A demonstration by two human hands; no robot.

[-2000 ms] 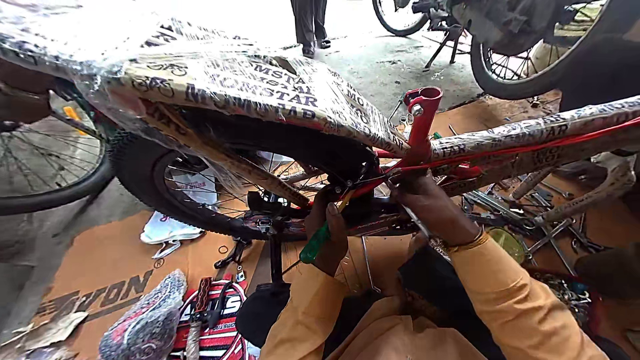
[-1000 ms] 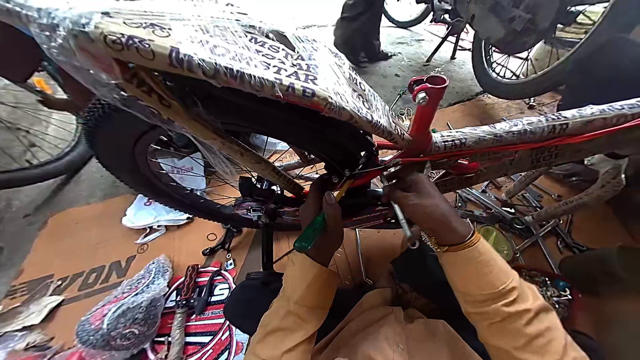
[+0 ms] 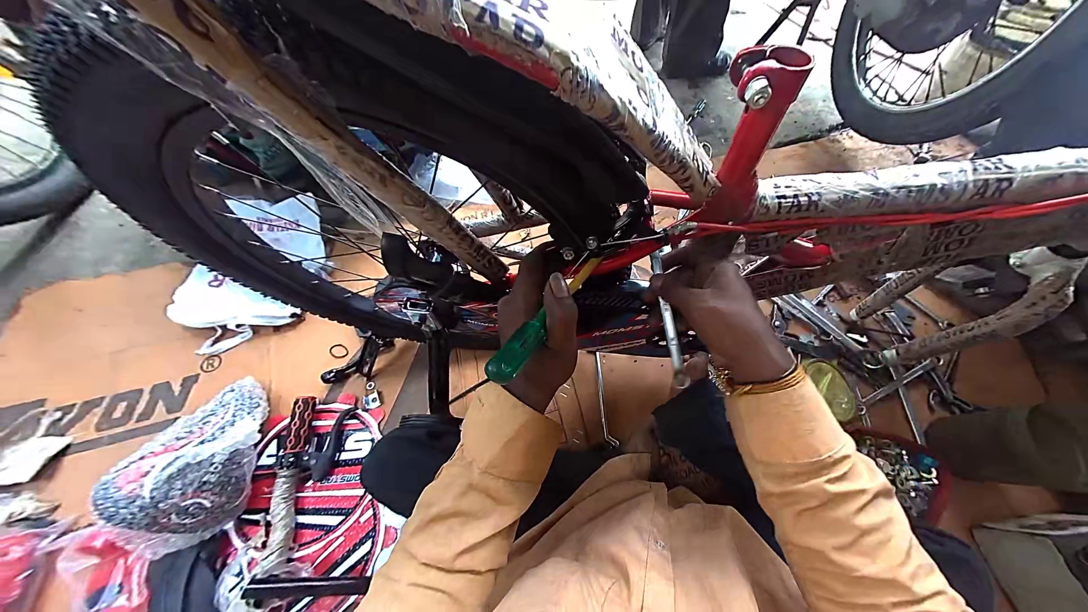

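My left hand (image 3: 542, 327) grips a screwdriver with a green handle (image 3: 517, 347); a yellow part of a tool shows above my thumb. Close by are two bolt heads (image 3: 580, 248) beside the black rear mudguard (image 3: 510, 127). In my right hand (image 3: 714, 310) is a metal wrench (image 3: 670, 327), its lower end hanging below my fingers. My right fingertips are near the red seat tube (image 3: 759, 127), under the red cables (image 3: 892, 219), and partly hidden. The bicycle frame (image 3: 901, 183) is wrapped in printed paper and plastic.
Spread tools (image 3: 824, 327) and a bowl of small hardware (image 3: 909, 472) lie at the right. A plastic-wrapped saddle (image 3: 183, 467) and red-and-white parts (image 3: 340, 510) rest on cardboard (image 3: 110, 340) at the left. A person's dark-trousered leg (image 3: 693, 34) and another wheel (image 3: 926, 102) are behind the bicycle.
The view has moved closer to the bicycle. The wrench in my right hand hangs lower and more upright than two seconds ago. My left hand keeps hold of the green-handled screwdriver.
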